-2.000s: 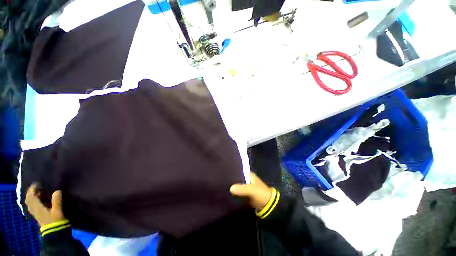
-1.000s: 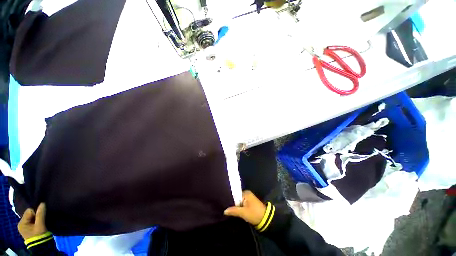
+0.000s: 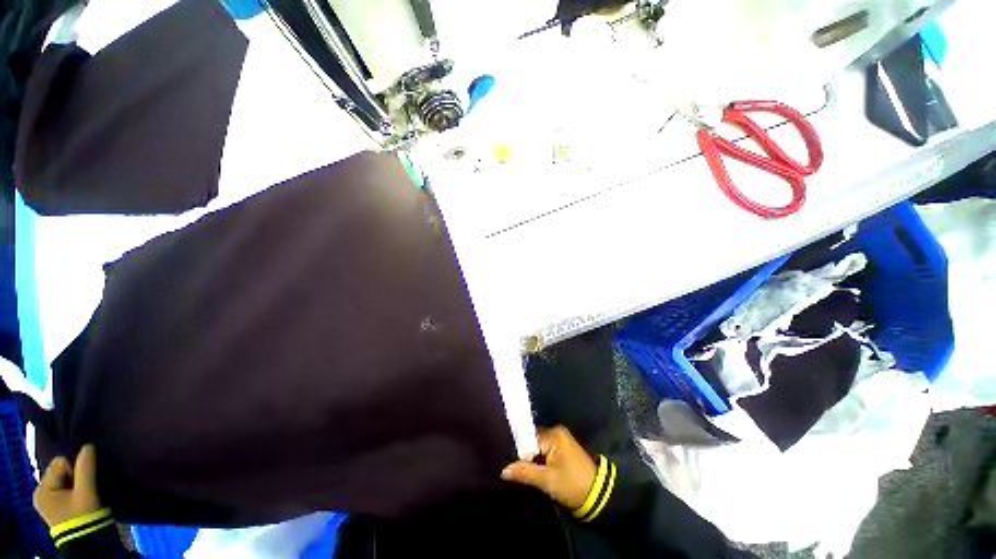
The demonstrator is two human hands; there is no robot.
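Note:
A large dark maroon-black garment panel [image 3: 284, 349] lies spread over the table's front edge, its top right corner at the presser foot area [image 3: 410, 137] of the sewing machine. A white edge strip [image 3: 505, 377] runs down its right side. My left hand [image 3: 68, 497] grips the panel's lower left edge, with some fingers hidden by the cloth. My right hand [image 3: 559, 472] pinches the lower right corner and the white strip's end. A second dark panel [image 3: 131, 109] lies at the upper left of the table.
Red-handled scissors [image 3: 765, 158] lie right of the needle area. A flat black object [image 3: 898, 93] lies farther right. A blue crate [image 3: 928, 273] with dark and white pieces stands beyond the table's front edge [image 3: 655, 297]. White fabric [image 3: 808, 491] hangs over the crate's near side.
The panel, bunched along its top two seconds ago, is now flatter and its right edge straighter beneath the machine head. Both hands have kept hold of it; my left hand has moved left and down.

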